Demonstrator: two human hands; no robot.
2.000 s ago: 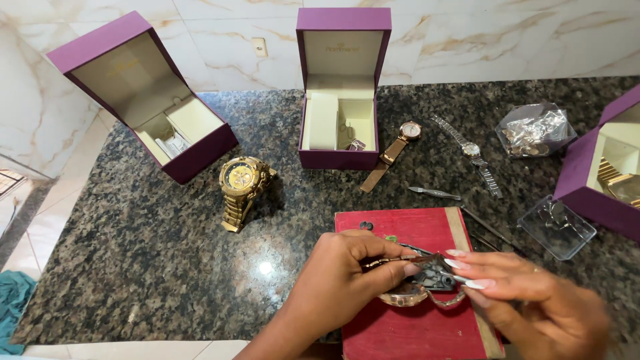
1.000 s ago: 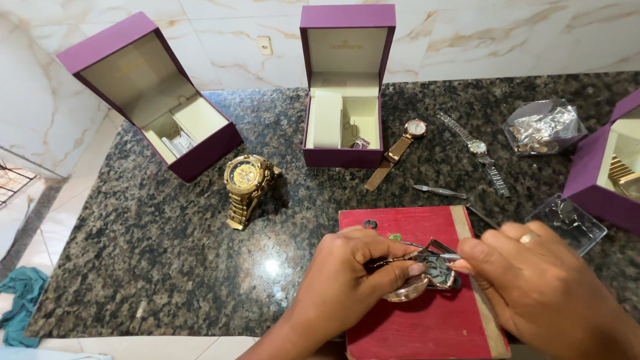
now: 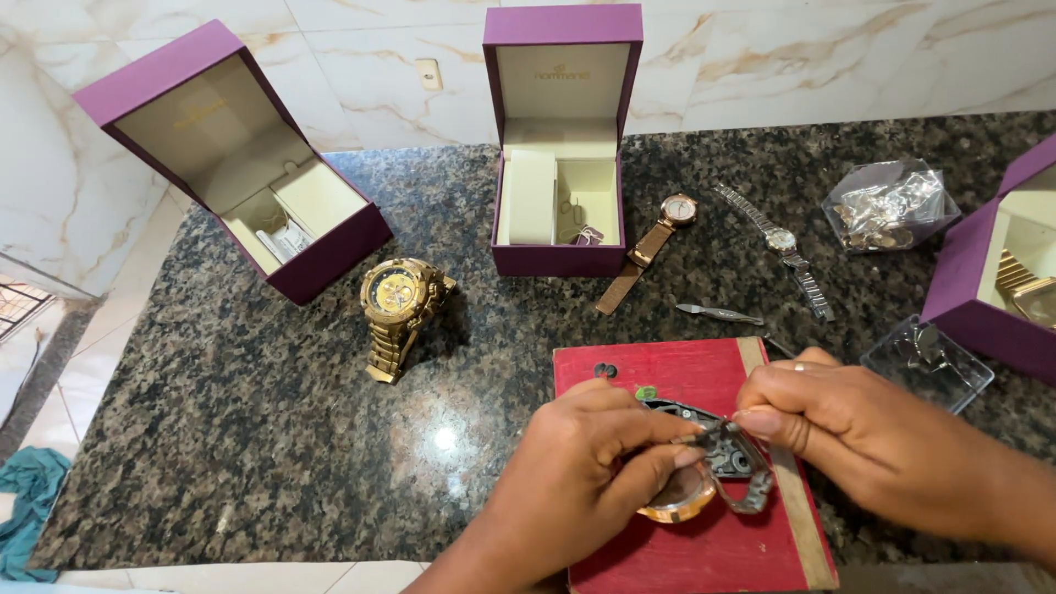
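Observation:
Over a red hardcover book (image 3: 668, 553) on the granite counter, my left hand (image 3: 602, 462) grips a wristwatch (image 3: 681, 495) with an orange-gold rim by its band. The watch's metal band (image 3: 749, 491) loops out to the right of its case. Beneath and behind the band is a dark grey device with metal parts (image 3: 730, 454), largely covered by my fingers. My right hand (image 3: 850, 429) has thumb and forefinger pinched at the band's upper right; a thin tool shaft (image 3: 780, 347) shows beyond its knuckles. What lies between those fingertips is hard to make out.
Two open purple watch boxes (image 3: 301, 280) (image 3: 557, 262) stand behind, a third (image 3: 957, 256) at right. Nearby lie a large gold watch (image 3: 396, 297), a rose-gold watch (image 3: 678, 210), a silver watch (image 3: 780, 239), tweezers (image 3: 720, 313), a clear bag of small parts (image 3: 889, 206) and a clear plastic tray (image 3: 928, 355).
Two seconds ago my right fingers were spread over the watch; now they are curled and pinched at the band. My left hand stays on the watch.

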